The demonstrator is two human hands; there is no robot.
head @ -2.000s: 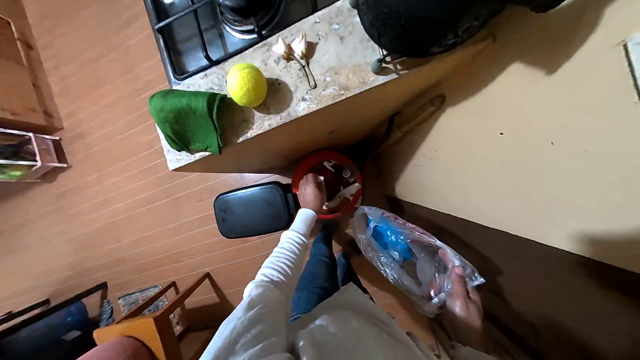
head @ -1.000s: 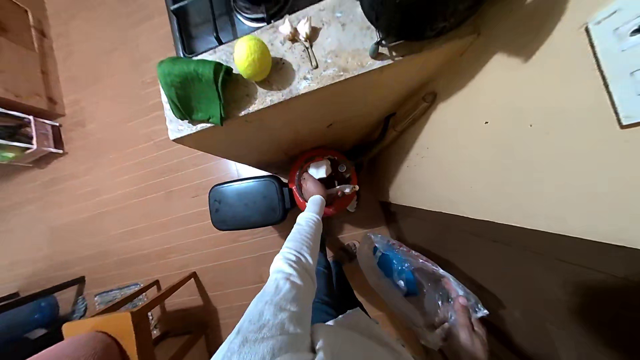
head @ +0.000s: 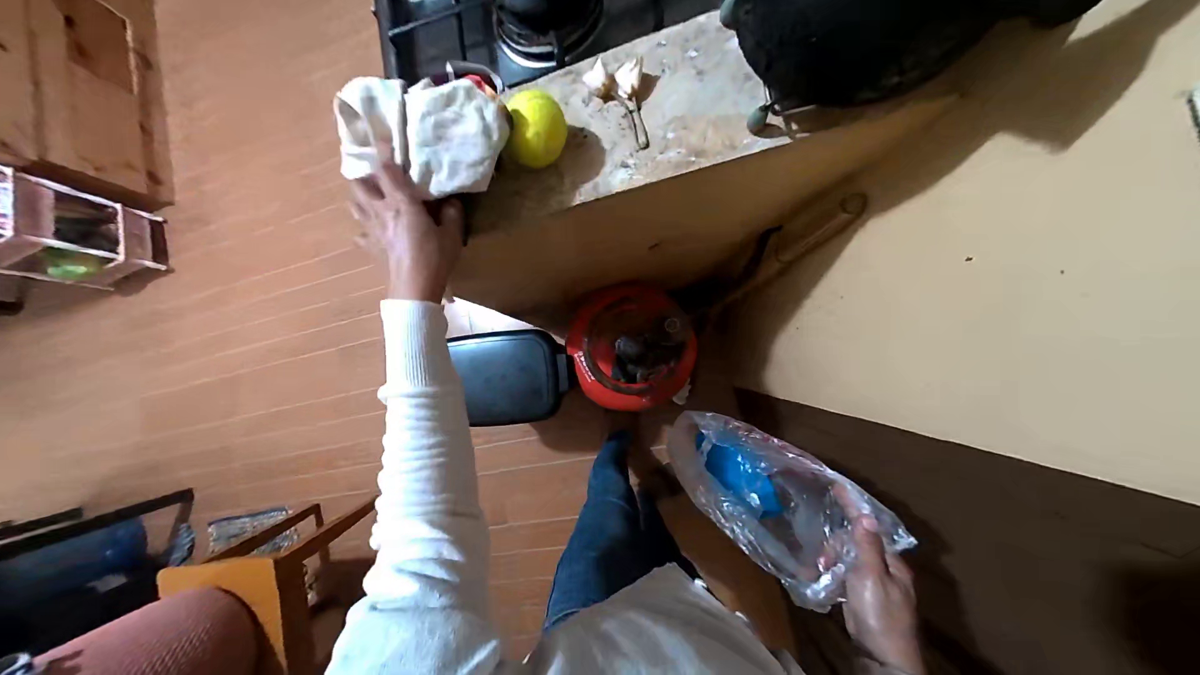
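Note:
My left hand [head: 408, 220] is at the counter corner, its blurred fingers at the lower edge of a white cloth [head: 455, 136]; whether they grip it cannot be told. A yellow ball-like object, perhaps a fruit [head: 536, 128], lies right beside the cloth. My right hand [head: 879, 591] holds the rim of a clear plastic bag [head: 797, 534], which has a blue item [head: 739, 473] inside. Between my hands, on the floor below the counter, stands a round red container [head: 600, 361] with dark contents. A dark rectangular lid or tray [head: 506, 377] adjoins its left side.
The stone counter [head: 694, 131] carries dried flower-like heads or garlic [head: 614, 89], a black bag-like object [head: 844, 47] and a gas stove [head: 441, 28]. A wall is at the right. A wooden chair [head: 225, 581] stands lower left, a pink rack [head: 84, 230] farther left.
My left hand has moved from the red container up to the counter corner. A white cloth now shows where a green cloth lay. The white pieces seen inside the container no longer show.

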